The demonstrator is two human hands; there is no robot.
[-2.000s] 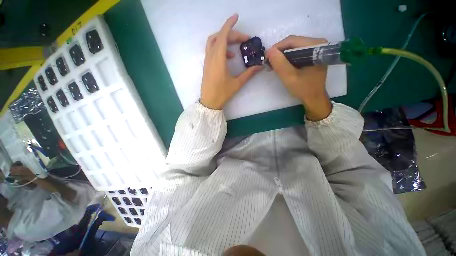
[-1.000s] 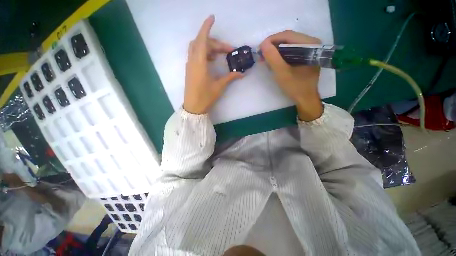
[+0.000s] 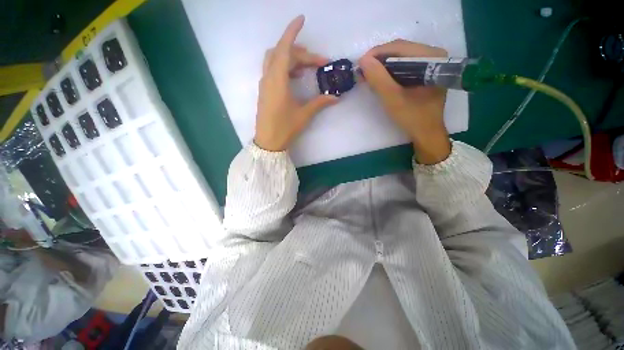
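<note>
My left hand (image 3: 286,96) holds a glossy black housing (image 3: 336,77) between thumb and fingers over the white work sheet (image 3: 239,61). The index finger points up and away from the part. My right hand (image 3: 408,92) holds the dispensing syringe (image 3: 424,72) like a pen, its tip pointing left at the housing's right edge. Whether the tip touches the housing cannot be told. A green adapter (image 3: 481,74) sits on the syringe's rear end, with a yellowish-green air hose (image 3: 562,102) running from it.
A white parts tray (image 3: 166,154) with black parts in its far pockets stands at the left. A second tray (image 3: 174,286) with black parts lies lower beside it. Another person's sleeve (image 3: 48,290) is at the lower left. A dark shiny bag (image 3: 527,205) is at the right.
Compared with two seconds ago, the housing is turned in my left hand and the syringe tip has moved from its lower right to its upper right edge. The view has shifted slightly.
</note>
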